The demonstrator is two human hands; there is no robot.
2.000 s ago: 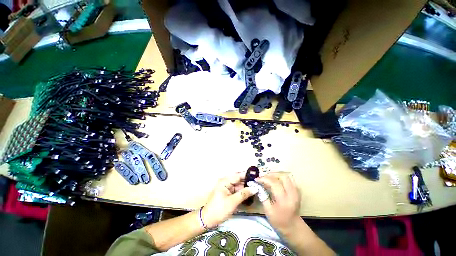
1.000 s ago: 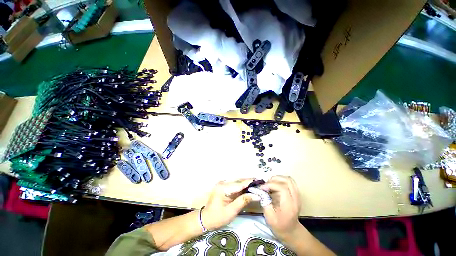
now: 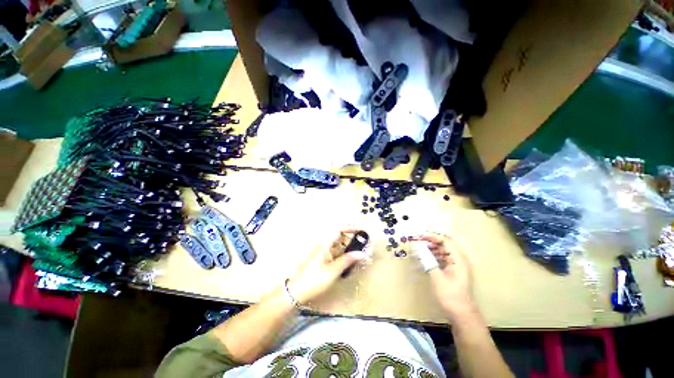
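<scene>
My left hand [image 3: 325, 267] holds a dark plastic housing [image 3: 358, 242] upright between thumb and fingers, near the table's front edge. My right hand [image 3: 448, 272] is to its right, apart from the housing, with a white wrap on a finger. Its thumb and index finger are near each other beside the pile of tiny black buttons [image 3: 389, 199]; whether something tiny is between them cannot be told. Several grey-faced housings [image 3: 210, 235] lie side by side at the left, with a single dark housing [image 3: 262, 214] beside them.
A heap of black cables [image 3: 126, 199] on green boards lies left. An open carton [image 3: 547, 70] with white foam and more housings stands at the back. A clear plastic bag [image 3: 569, 196] with black parts and a dark-blue hand tool [image 3: 627, 288] lie right.
My hands have moved apart. My left hand keeps the housing and has risen slightly; my right hand has moved right and up, beside the loose buttons. The view has shifted slightly.
</scene>
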